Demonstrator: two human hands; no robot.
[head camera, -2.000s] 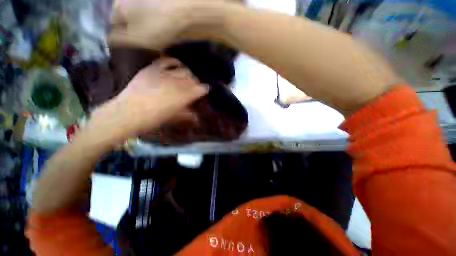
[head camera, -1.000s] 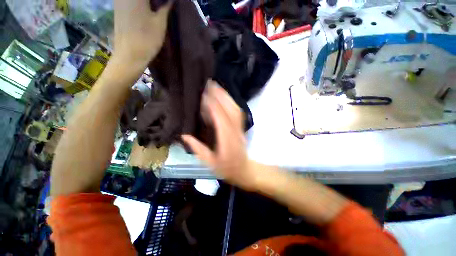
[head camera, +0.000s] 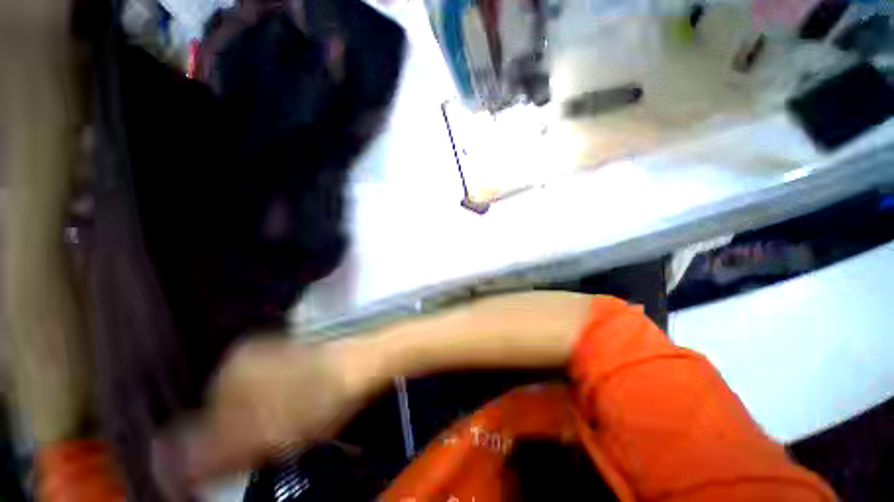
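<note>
The brown garment fabric (head camera: 123, 265) hangs down the left side, over the table edge towards my lap. The black garment fabric (head camera: 304, 127) is bunched beside it on the table's left part. My right hand (head camera: 260, 407) is blurred, low at the left, at the lower part of the brown cloth; whether its fingers grip cannot be told. My left forearm runs up the left edge of the picture, blurred, and the hand itself is cut off.
The sewing machine's needle area (head camera: 510, 93) is at the top centre, blurred. Dark thread snips (head camera: 603, 100) lie on the beige machine bed (head camera: 676, 123). A black rectangular pad (head camera: 845, 103) lies at the table's right end. A white surface (head camera: 794, 343) is below right.
The view has swung to the right and down. The cloth now stretches down the left side. My right hand has moved down and left, below the table edge; my left hand has left the picture.
</note>
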